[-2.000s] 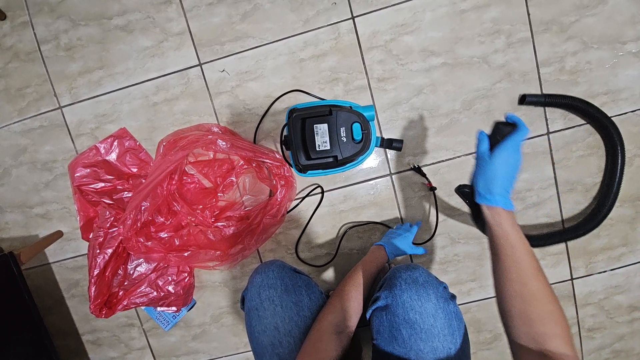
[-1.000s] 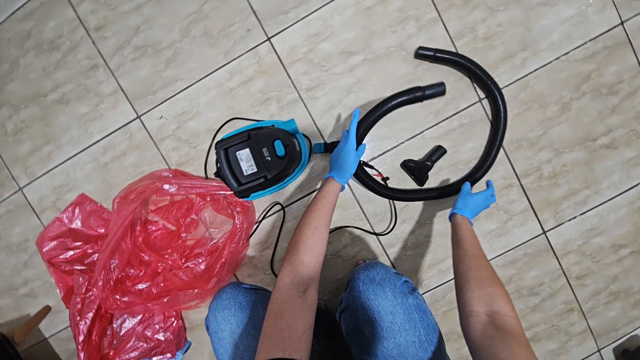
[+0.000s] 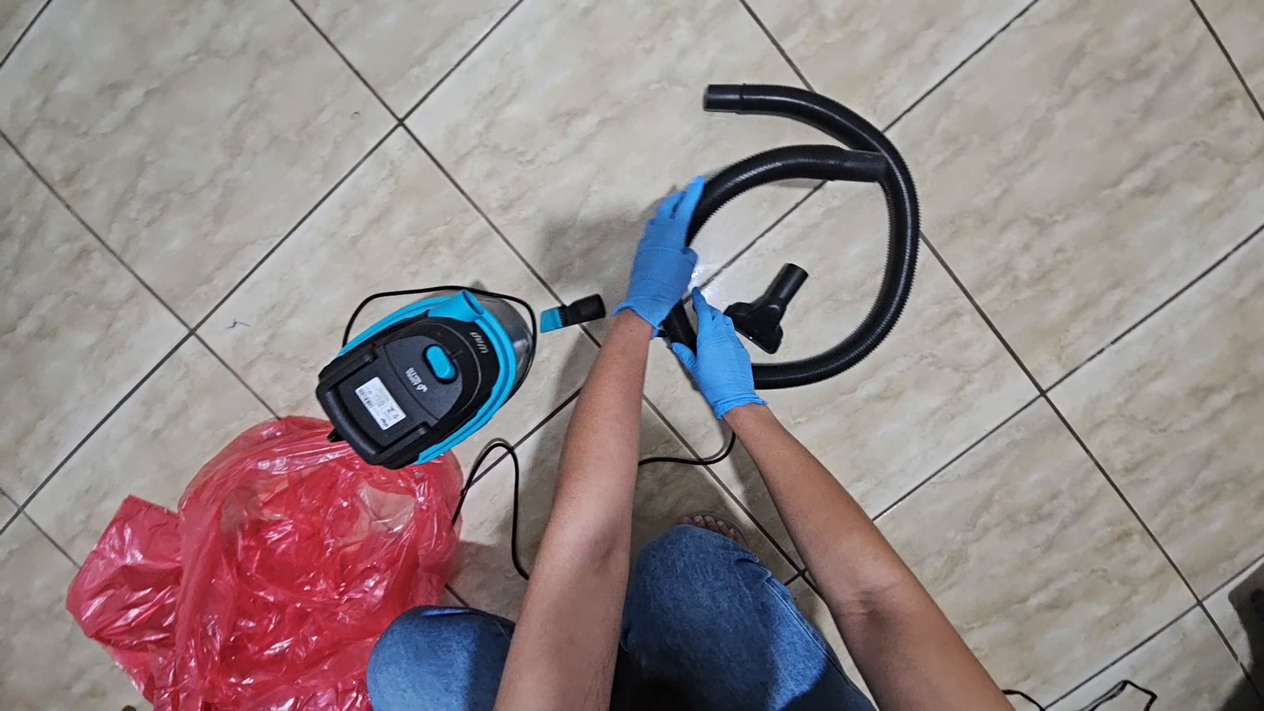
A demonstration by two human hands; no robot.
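Observation:
A black corrugated vacuum hose (image 3: 897, 247) lies in a loop on the tiled floor. On the loop's left side, my left hand (image 3: 664, 255), in a blue glove, rests on the hose with its fingers over it. My right hand (image 3: 718, 355), also gloved, touches the hose's lower left part, thumb and fingers around it; the grip is partly hidden. Inside the loop lies a small black vacuum nozzle (image 3: 768, 310), just right of my right hand's fingertips. Left of my hands stands a turquoise and black vacuum cleaner (image 3: 425, 380), with a black and turquoise connector (image 3: 573, 313) beside it.
A crumpled red plastic bag (image 3: 316, 563) lies at the lower left, against the vacuum cleaner. A black power cord (image 3: 515, 504) runs over the floor beneath my arms. My knees in jeans are at the bottom edge, and another dark cable (image 3: 1121, 688) lies at the lower right.
My right hand has moved left along the hose, from the loop's lower right to near my left hand. The hose's inner end now meets its outer curve, where a gap showed before.

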